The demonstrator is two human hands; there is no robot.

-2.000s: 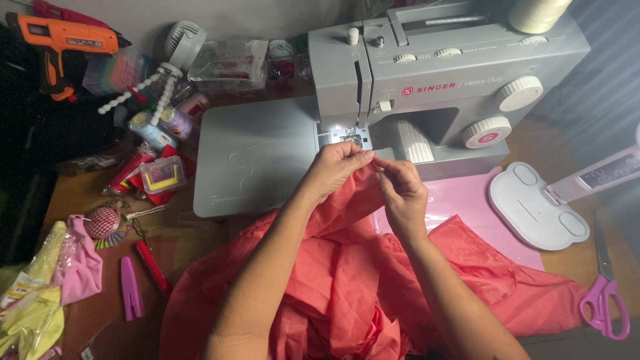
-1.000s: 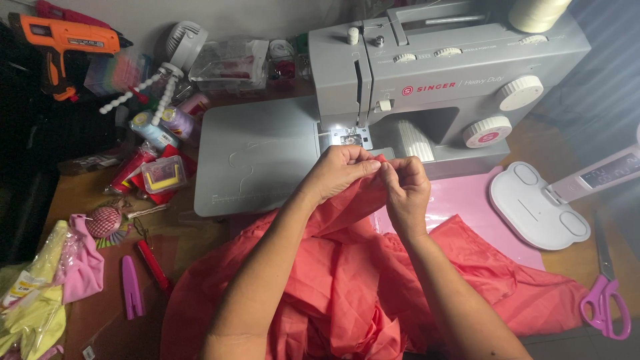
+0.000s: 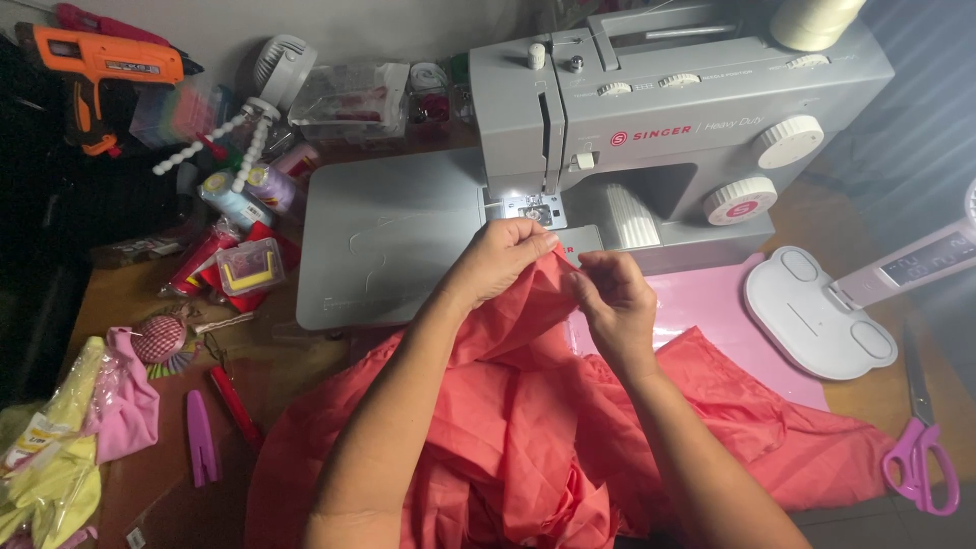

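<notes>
Coral-red fabric lies bunched across the near side of the table, one edge of it raised in front of the Singer sewing machine. My left hand pinches that raised edge between thumb and fingers, just below the lit needle plate. To its right, my right hand has thumb and fingertips at the same edge, a short span from the left hand. The fingers hide part of the edge. A grey extension table with loose thread on it is left of the needle area.
Purple-handled scissors and a white lamp base are at right, a pink sheet under the fabric. At left are a pincushion, purple thread snips, thread spools, a small clear box and an orange glue gun.
My hands, close together at the fabric edge before, are now farther apart, the right hand having moved right and a little downward. A length of edge shows between them.
</notes>
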